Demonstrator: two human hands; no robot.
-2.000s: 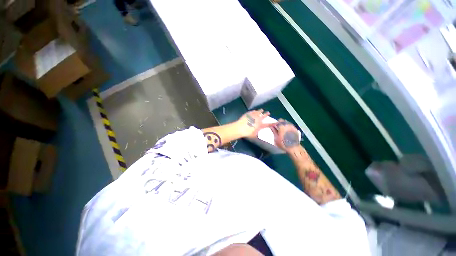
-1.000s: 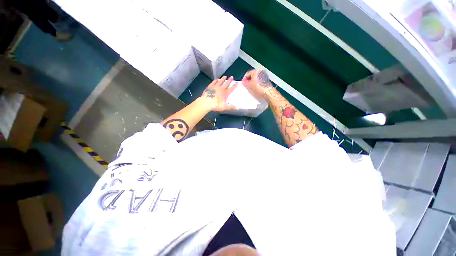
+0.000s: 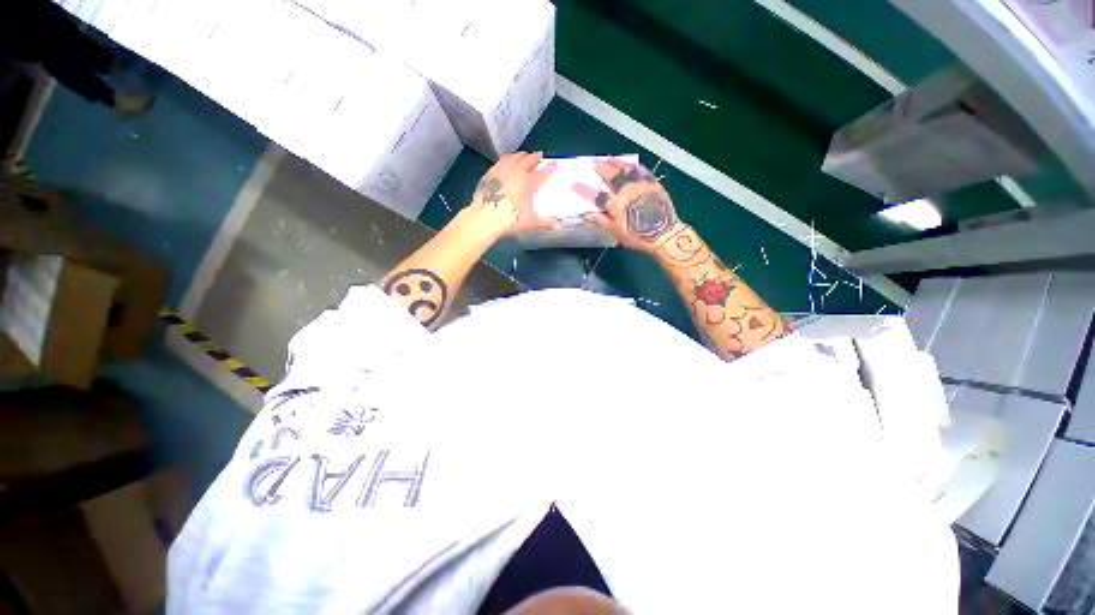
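A white carton stands on the dark green surface in front of me, its bright top up. My left hand lies on its left end, fingers spread over the top edge. My right hand lies on its right side, fingers reaching over the top. The top looks closed, but glare hides the flap edges. Rows of finished cartons stand packed together just beyond my left hand, not touching the carton in my hands.
White slivers lie scattered on the green surface. Grey-white boxes are stacked at the right. Another box stands under the raised shelf. Brown cartons are on the floor at left. A person's foot shows at upper left.
The carton has turned so its long side faces me. My right hand has moved from its far edge down over its right side. The view has shifted right.
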